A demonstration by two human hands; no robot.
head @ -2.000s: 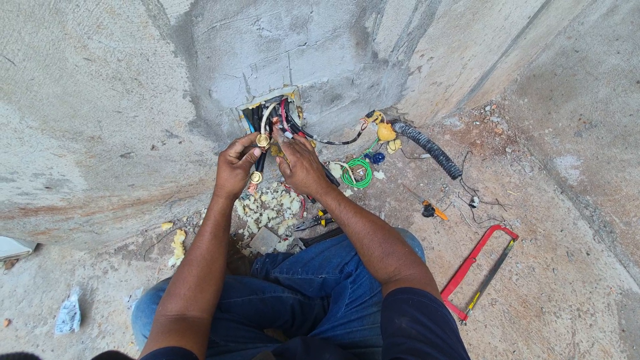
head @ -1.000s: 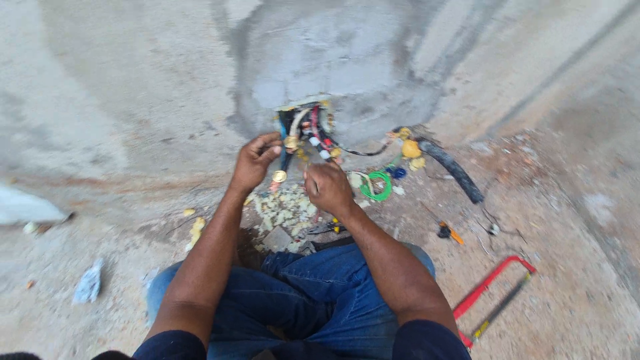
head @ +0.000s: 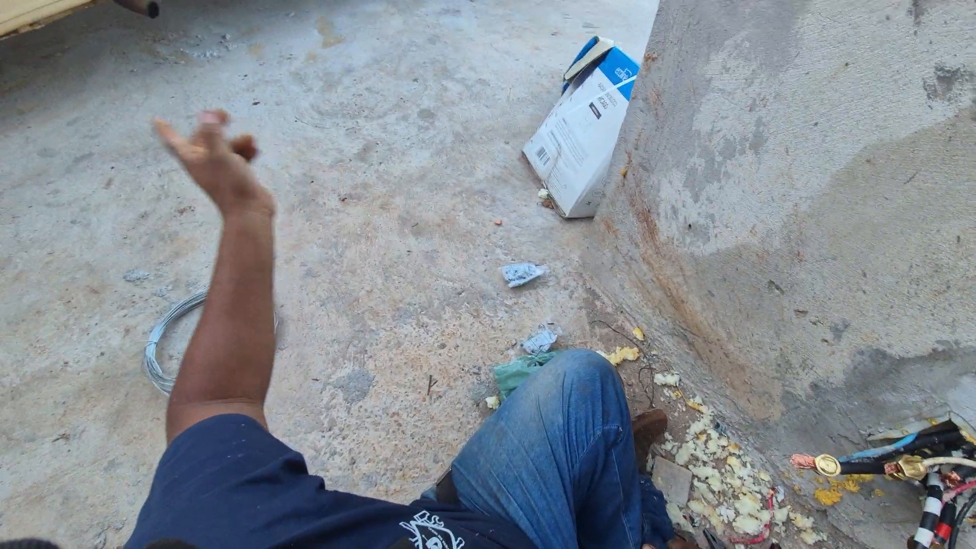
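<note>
My left hand is raised over the concrete floor at the upper left, its fingers spread and blurred, holding nothing. Beneath my forearm lies a coil of grey wire. My right hand is out of view, apart from a bit of skin at the bottom edge that I cannot make out. At the lower right, thick black electrical cables come out of an opening in the wall. One has a bare copper end and a brass-coloured connector. Other conductors carry white, black and red bands.
A white and blue cardboard box leans against the rough concrete wall. Small plastic packets lie on the floor. Crumbled yellow foam and a flat grey piece lie near my knee. A dark pipe end shows at the top left.
My left hand has left the cables and reaches out to the left, over the floor. My right hand has gone from sight. The view has swung far to the left.
</note>
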